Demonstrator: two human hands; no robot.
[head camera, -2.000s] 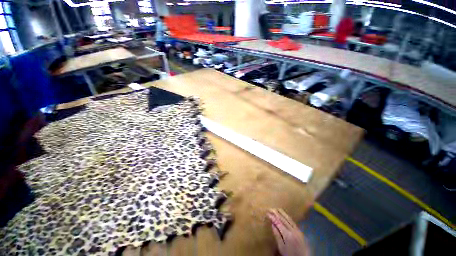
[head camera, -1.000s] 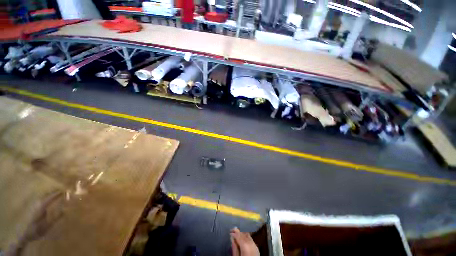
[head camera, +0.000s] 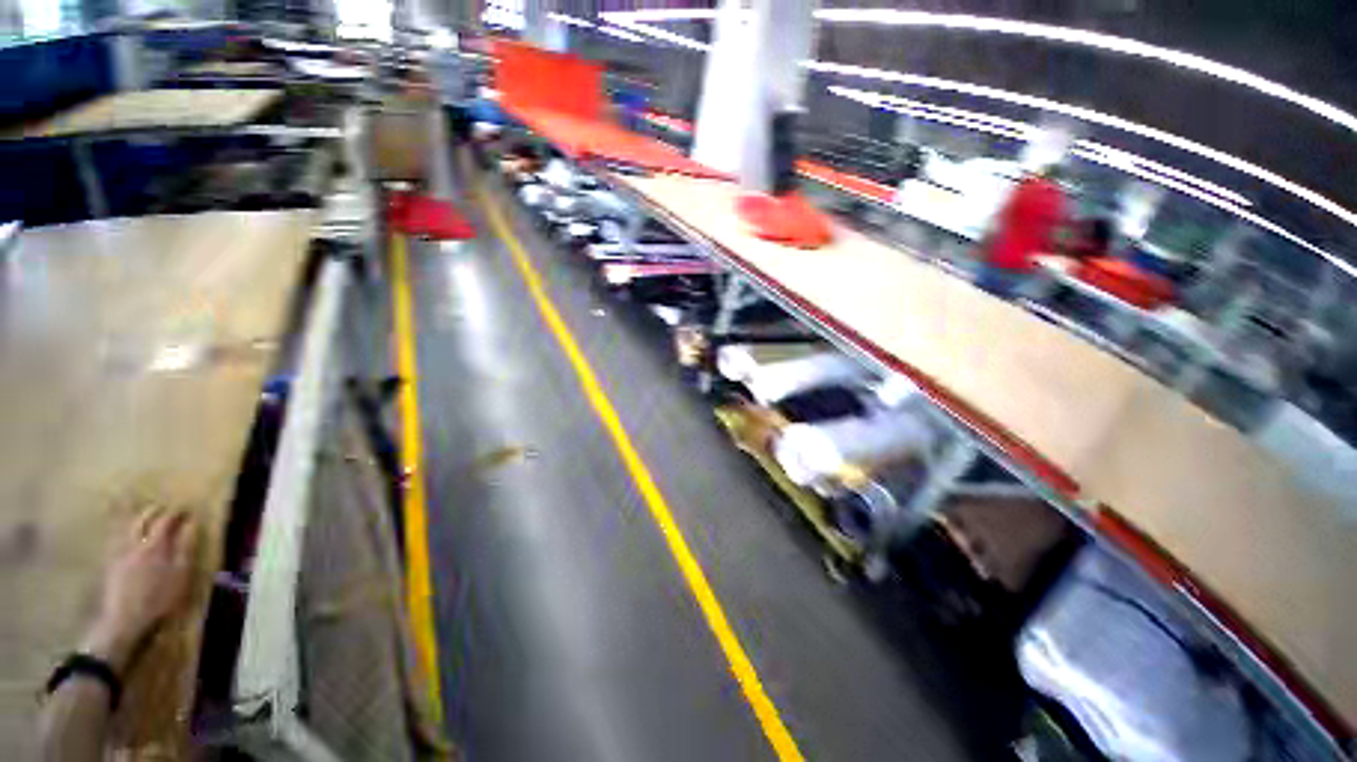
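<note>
My left hand (head camera: 149, 569), with a dark band at the wrist, rests on the brown table (head camera: 142, 343) at the left, near its right edge. It is blurred, and nothing shows in it. My right hand is not in view. A large open brown cart (head camera: 286, 521) with a pale rim stands right beside the table. Its near end is cut off by the bottom of the picture.
A grey floor with yellow lines runs ahead, right of the cart. A red cloth (head camera: 429, 218) lies farther along. A long table (head camera: 923, 305) stands at the right, with rolls (head camera: 863, 439) beneath. A person in red (head camera: 1027, 223) is beyond it.
The view has swung back left and now looks along the aisle. The cart shows alongside the table instead of at the bottom right. The leopard-print sheet and white strip are out of view.
</note>
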